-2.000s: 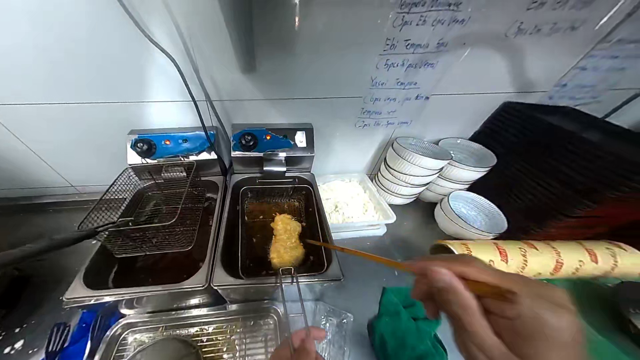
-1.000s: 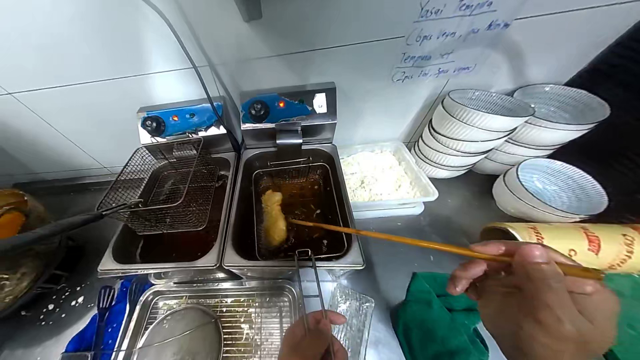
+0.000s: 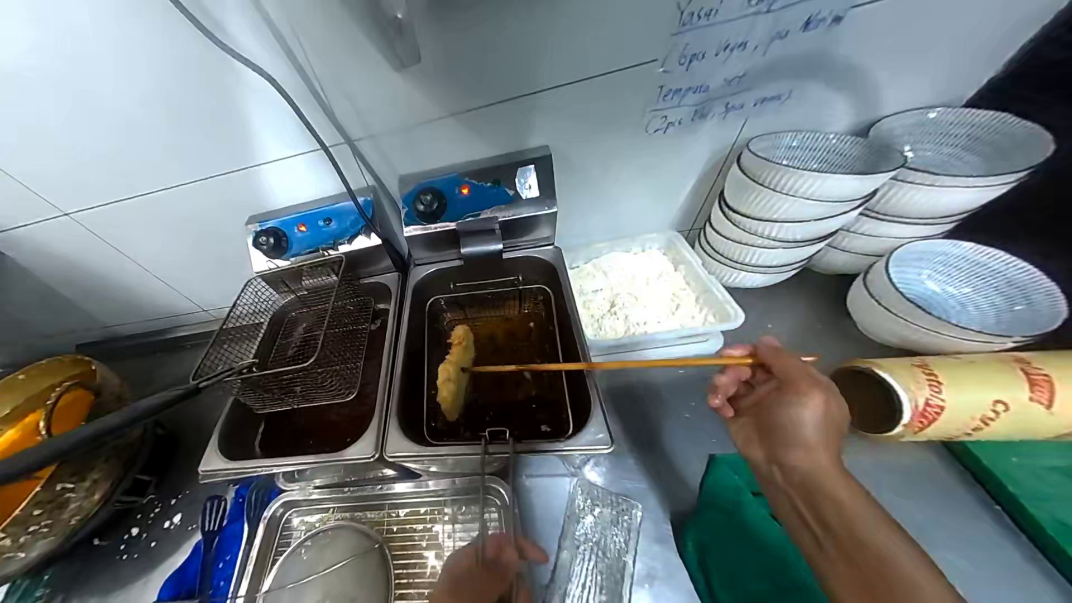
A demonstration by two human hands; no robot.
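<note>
A long wooden chopstick (image 3: 620,365) is held in my right hand (image 3: 779,406), its tip against a golden battered piece of food (image 3: 455,373). That piece lies at the left side of a wire basket (image 3: 559,377) in the oil of the right-hand fryer (image 3: 599,440). My left hand (image 3: 490,571) is at the bottom of the view, around the basket's wire handle (image 3: 497,494); its fingers are partly cut off by the frame edge. Whether a second chopstick lies along the first I cannot tell.
Another wire basket (image 3: 293,335) rests tilted on the left fryer (image 3: 251,465). Stacked bowls (image 3: 787,201), a tub of white flakes (image 3: 641,293), a film roll (image 3: 988,395) and a green cloth (image 3: 745,536) lie rightward. A racked tray (image 3: 427,536) and glass dish (image 3: 596,536) are in front; a pan (image 3: 59,477) is far left.
The battered piece has moved toward the basket's left side and is turned more upright in the view. The view has shifted, showing more on the left.
</note>
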